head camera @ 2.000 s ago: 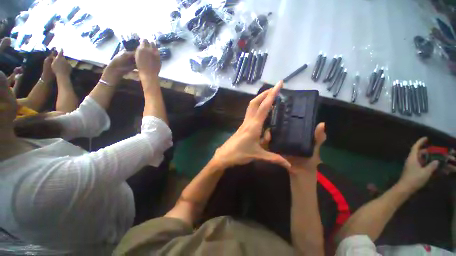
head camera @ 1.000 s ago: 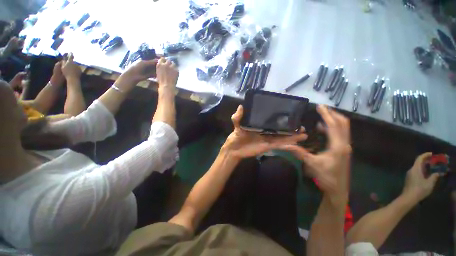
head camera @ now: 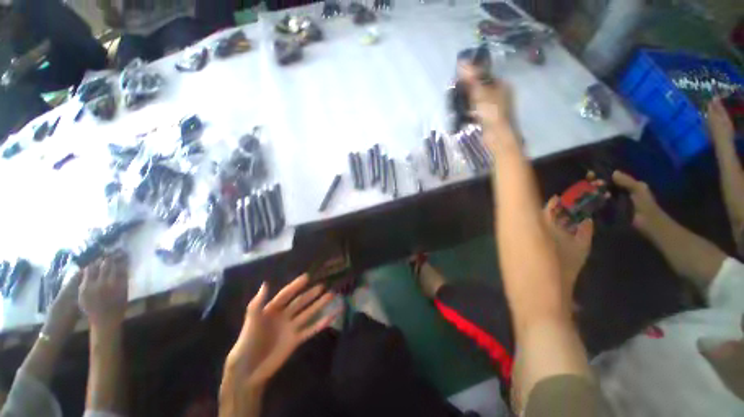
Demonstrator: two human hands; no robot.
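Note:
My left hand (head camera: 281, 334) is open and empty below the table's front edge, its fingers spread. My right hand (head camera: 488, 96) reaches far over the table and is blurred, at a dark object (head camera: 462, 102) beyond the right end of the rod rows. Whether it grips this object cannot be told. The black device seen earlier cannot be made out clearly. Slim black rods (head camera: 261, 217) lie side by side near the front edge, with more small groups (head camera: 374, 167) to the right and one single rod (head camera: 330, 193) between.
Clear bags with dark parts (head camera: 167, 183) lie left on the white-covered table (head camera: 351, 89). A blue crate (head camera: 665, 102) stands at its right end. Another person's hands hold a red and black item (head camera: 579, 199) at right. Others' hands work at left.
The view has swung right. The black device has left my left hand, which is now empty and spread. My right hand has moved from beside the device out over the table.

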